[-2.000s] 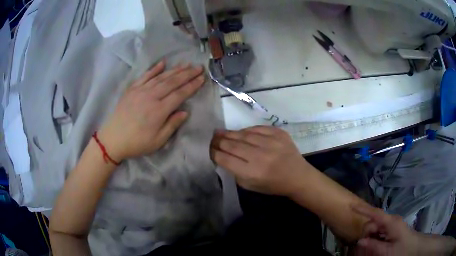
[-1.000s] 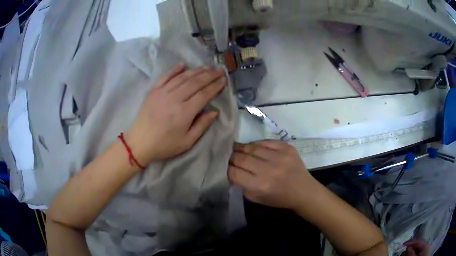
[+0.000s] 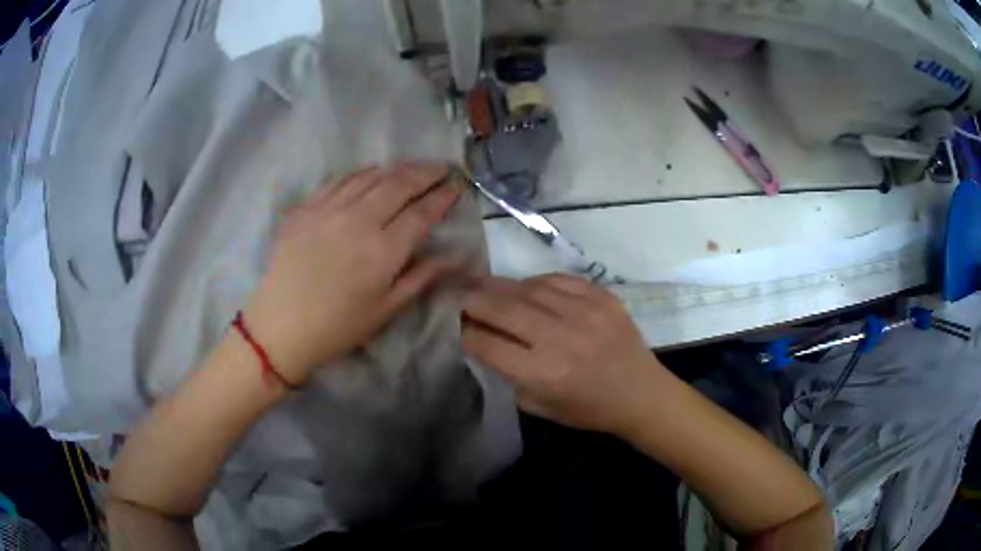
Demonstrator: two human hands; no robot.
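The light grey garment panel (image 3: 398, 398) lies over the machine table and hangs over its front edge. My left hand (image 3: 350, 253) lies on top of the cloth with its fingertips just below the presser foot (image 3: 452, 106). My right hand (image 3: 554, 344) holds the cloth's right edge between thumb and fingers, close to my left thumb. The shiny seam guide (image 3: 527, 219) runs from the cloth edge to the right above my right hand. The cream sewing machine (image 3: 839, 65) stands above, its needle area blurred.
Thread snips (image 3: 734, 142) with a pink handle lie on the machine bed. A grey and brown guide block (image 3: 522, 140) sits beside the foot. A white strip (image 3: 775, 262) lies by the front edge. White pieces (image 3: 38, 274) lie at left. A blue-clipped rod (image 3: 828, 342) and grey strips (image 3: 893, 431) are lower right.
My left hand has shifted down slightly from the foot and its thumb is closer to my right hand. The other person's hand at lower right is gone from view. The view has shifted slightly.
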